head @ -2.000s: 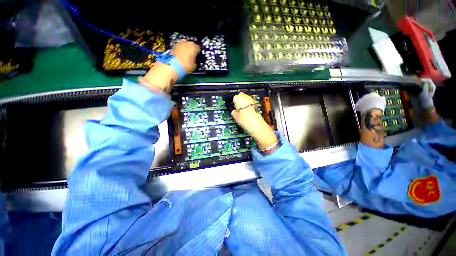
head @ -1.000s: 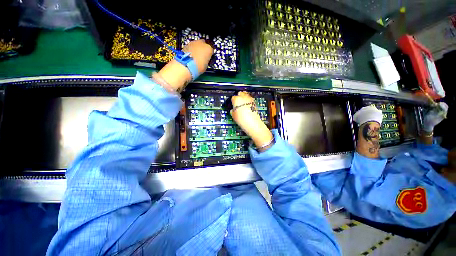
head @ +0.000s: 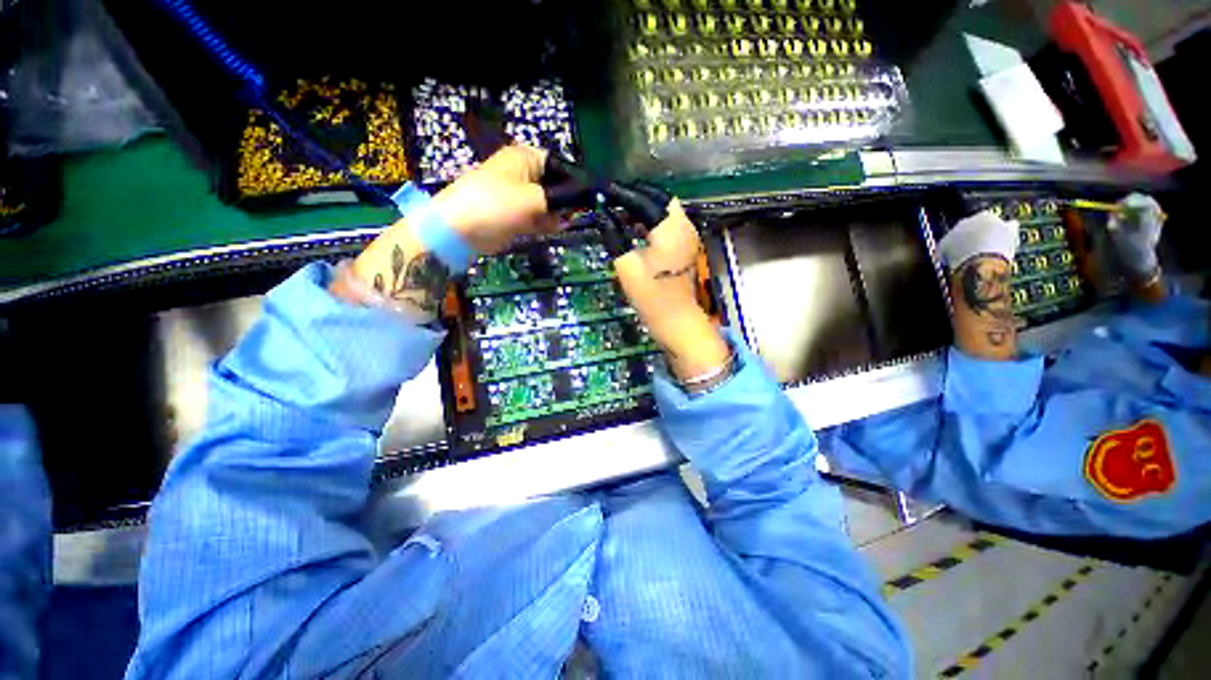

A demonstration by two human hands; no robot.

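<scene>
My left hand (head: 511, 199), with a light blue strap (head: 436, 233) on the wrist, is above the back edge of the black carrier (head: 511, 436). My right hand (head: 655, 250) is beside it; the black-covered fingertips of both hands meet or nearly meet. Whether a small part is between them is too small to tell. The green circuit boards (head: 531, 332) lie in rows in the carrier, partly hidden by my hands. White components (head: 452, 126) and yellow components (head: 286, 146) lie heaped in the black bin behind.
A clear tray of yellow-topped parts (head: 757, 80) lies behind the conveyor. White paper (head: 1013, 100) and a red box (head: 1122, 86) are at the far right. A neighbouring worker's tattooed forearm (head: 987, 299) and gloved hand (head: 1135, 239), holding a thin yellow stick, are at another carrier on the right.
My left hand has moved from the white components towards the carrier. My right hand has lifted off the boards to meet it, and the black fingertips now show.
</scene>
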